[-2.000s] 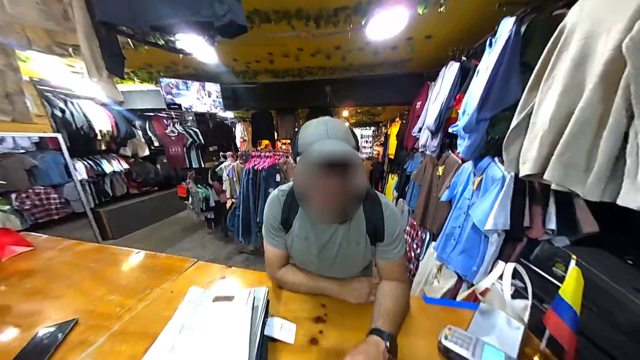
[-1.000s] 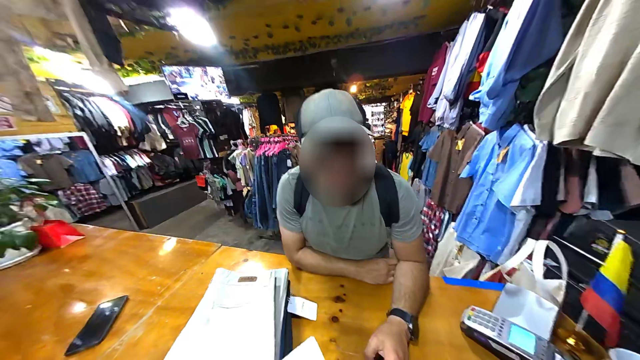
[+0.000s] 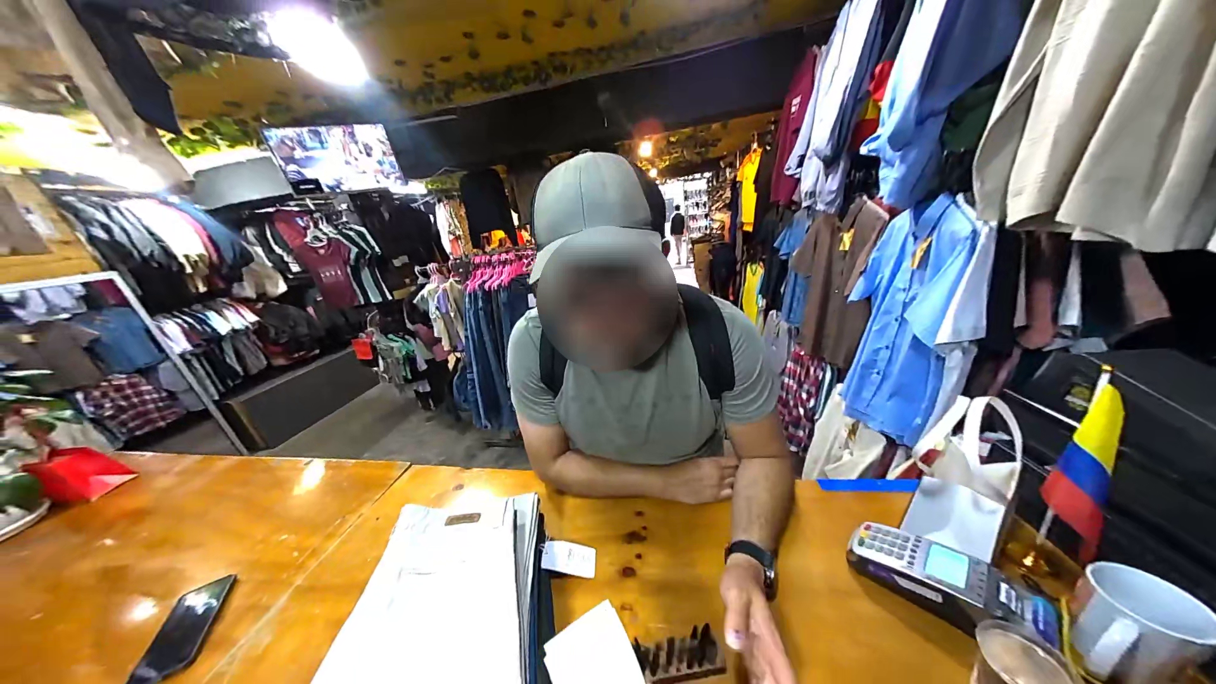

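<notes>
Neither my left hand nor my right hand is in view. Folded pale trousers lie stacked on the varnished wooden counter, with darker garments beneath them and a white tag sticking out on the right. A piece of white paper is beside the stack at the bottom edge; its lower part is cut off. A black phone lies at the lower left. Across the counter a person in a cap leans on folded forearms, one hand reaching toward me beside a small holder with dark pieces.
At the right are a card payment terminal, a white mug, a round-rimmed cup, a small tricolour flag and a white bag. A red object and a plant stand far left. Clothes racks surround the counter.
The other person's watch-wearing hand, resting on the counter before, now appears turned with its fingers extended. More of the white paper by the stack shows. The view has shifted, bringing in the mug and cup.
</notes>
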